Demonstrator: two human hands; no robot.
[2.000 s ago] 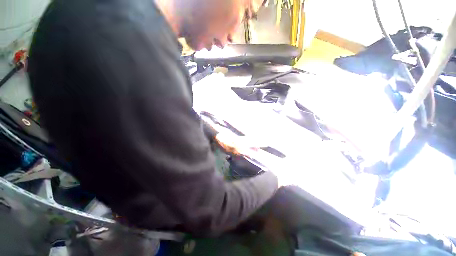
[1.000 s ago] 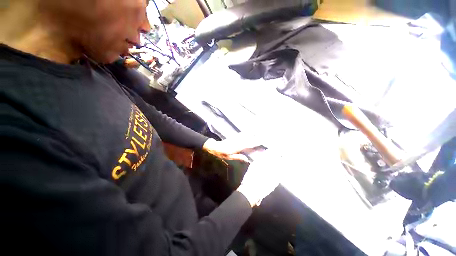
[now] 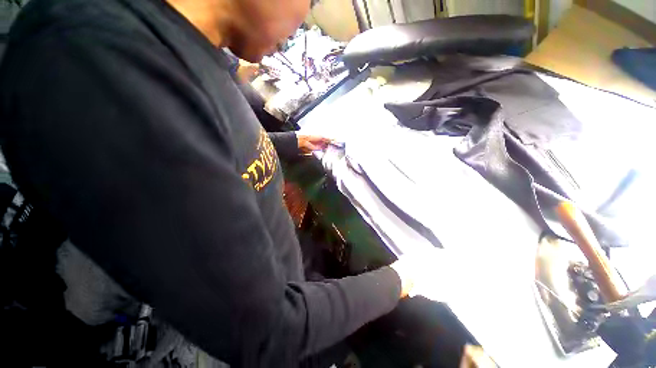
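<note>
Neither of my hands can be made out; a small tan patch at the bottom edge is too cut off to identify. Nearest in front, a person in a dark top leans over a brightly lit white table (image 3: 489, 302). A pale grey garment panel (image 3: 385, 212) lies along the table's near edge with dark fold or seam lines. The person's far hand (image 3: 316, 144) touches its upper end. Their near hand (image 3: 421, 277) rests at its lower end, washed out by glare. Dark grey cloth (image 3: 489, 144) lies crumpled beyond the panel.
A dark padded roll (image 3: 439, 37) lies at the table's back. A tan handle-like bar (image 3: 590, 248) and dark metal parts (image 3: 586, 287) are at the right. Cluttered small items (image 3: 306, 68) are behind the person. A tan surface (image 3: 593, 50) is at upper right.
The view has shifted and the table's back shows more. The person's hands, close together a second ago, are now apart along the panel, and its dark lines show more clearly.
</note>
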